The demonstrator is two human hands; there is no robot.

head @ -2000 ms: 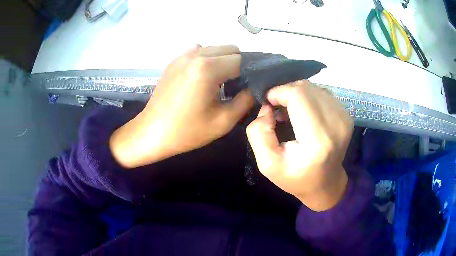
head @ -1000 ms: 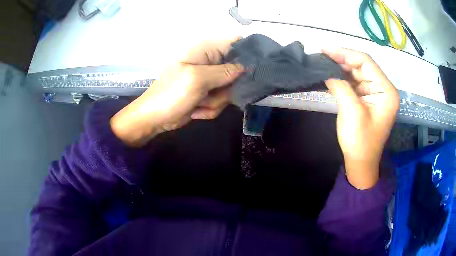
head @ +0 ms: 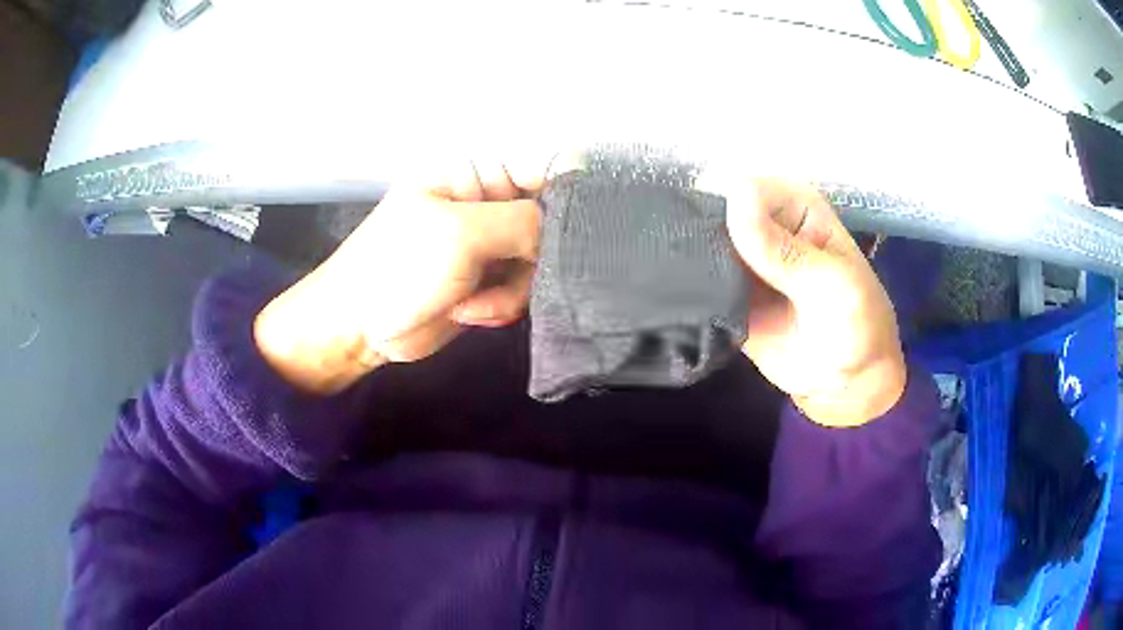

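Observation:
A dark grey rib-knit piece (head: 640, 265) is held up in front of the table's front edge, above the lap. It looks like a folded band with an opening along its lower side. My left hand (head: 462, 265) grips its left edge. My right hand (head: 813, 289) grips its right edge, with the fingers partly hidden behind the fabric.
Scissors with green and yellow handles (head: 954, 31) and a thin dark pointed tool (head: 999, 44) lie at the upper right. A small black rectangular object (head: 1096, 158) is at the far right. A blue bin (head: 982, 492) holding black pieces stands at lower right. A measuring tape (head: 148, 180) runs along the table edge.
The fabric was bunched, then spread between my hands above the table edge. It is now flatter and lower, and my right hand has moved left and down. The view has shifted, showing less of the tabletop.

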